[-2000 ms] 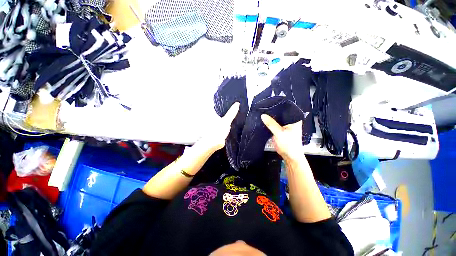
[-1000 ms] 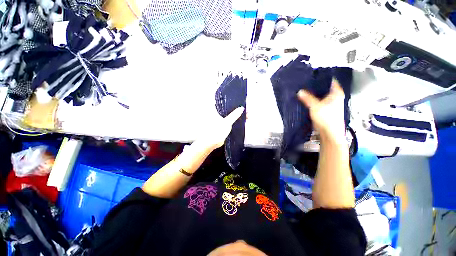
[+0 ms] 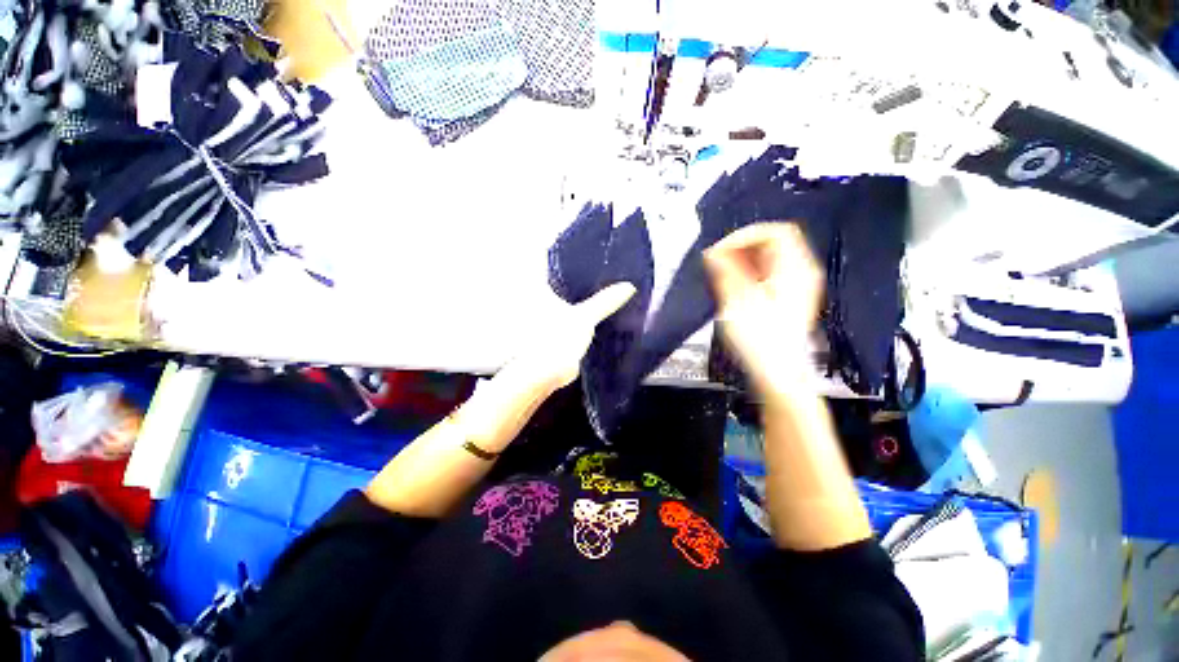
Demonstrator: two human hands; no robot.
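My left hand (image 3: 569,339) grips a fanned stack of dark cut pieces (image 3: 610,278) at the table's front edge, thumb on top. My right hand (image 3: 769,291) is blurred, with its fingers curled, over more dark pieces (image 3: 869,246) lying right of the stack. A dark piece (image 3: 685,308) stretches between the two hands; whether the right fingers pinch it is too blurred to tell. The needle area of the white sewing machine (image 3: 666,155) is just beyond the pieces.
Tied bundles of black, white and checked cloth (image 3: 207,162) lie at left. Checked pieces (image 3: 550,45) with a light blue piece (image 3: 459,80) lie at the back. A black ring handle (image 3: 909,369) is at the right table edge. Blue crates (image 3: 291,498) stand below.
My right hand left the left-hand stack, went right over the dark pieces, and has now come back left. A dark piece now spans towards my left hand, which has stayed nearly still.
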